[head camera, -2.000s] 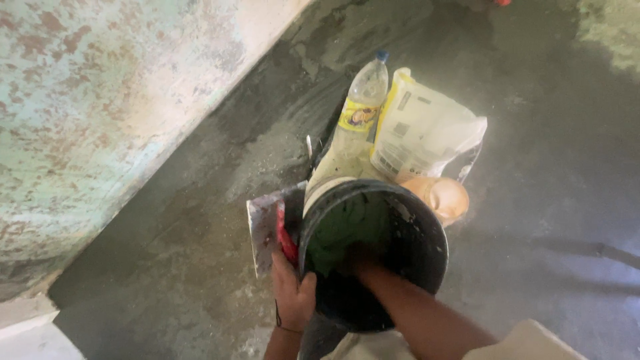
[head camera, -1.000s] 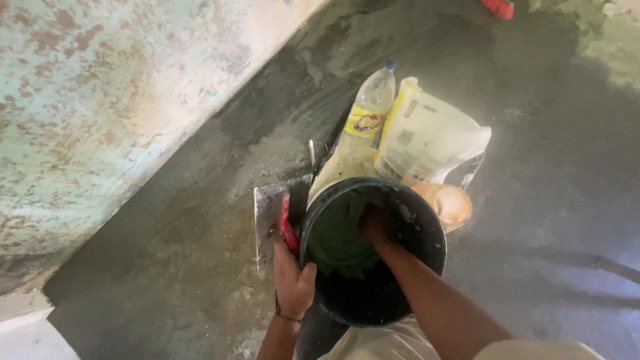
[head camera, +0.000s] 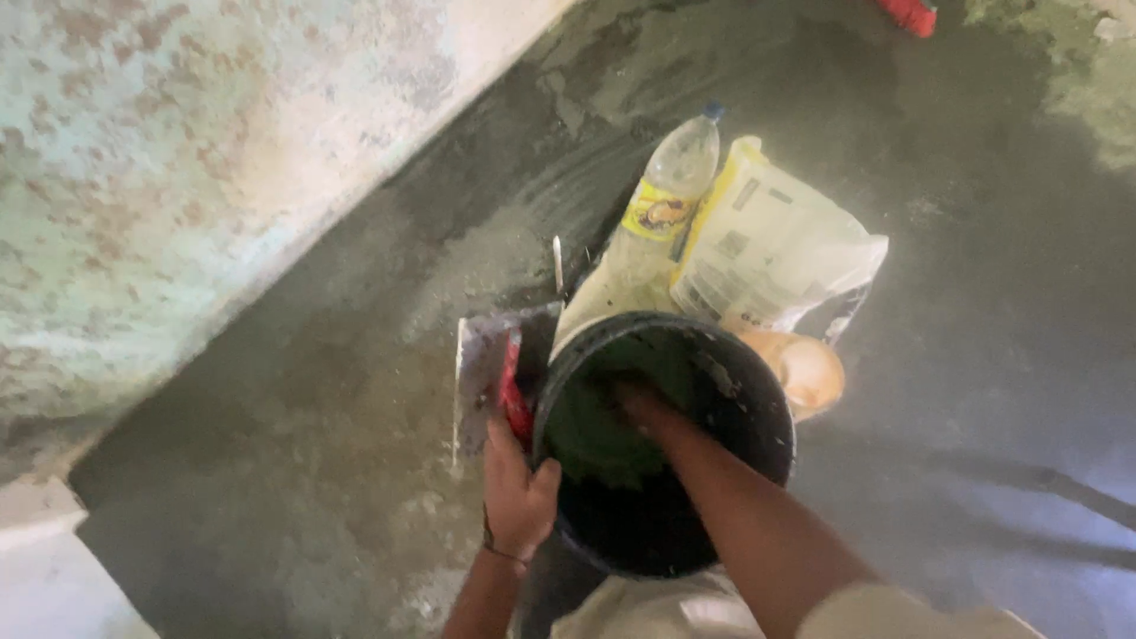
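Observation:
A black plastic bucket (head camera: 772, 417) stands in front of me, with green material (head camera: 612, 457) inside it. My right hand (head camera: 635, 399) reaches deep into the bucket; its fingers are dark and blurred, so what they hold does not show. Against the bucket's left outer side lies my left hand (head camera: 519, 488), thumb near the rim. Its fingers extend toward the red handle of a plastering trowel (head camera: 512, 382), whose flat metal blade (head camera: 479, 355) lies left of the bucket. Whether those fingers grip the handle or the bucket is not plain.
Beyond the bucket are a clear plastic bottle (head camera: 683, 160) with a blue cap, a white and yellow plastic bag (head camera: 772, 240) and an orange-tan container (head camera: 812, 377). A mottled wall (head camera: 222, 160) rises at the left from the grey floor (head camera: 337, 390). A red object (head camera: 910, 16) lies at the top right.
My right hand has shifted within the bucket. My left hand stays at the bucket's left side.

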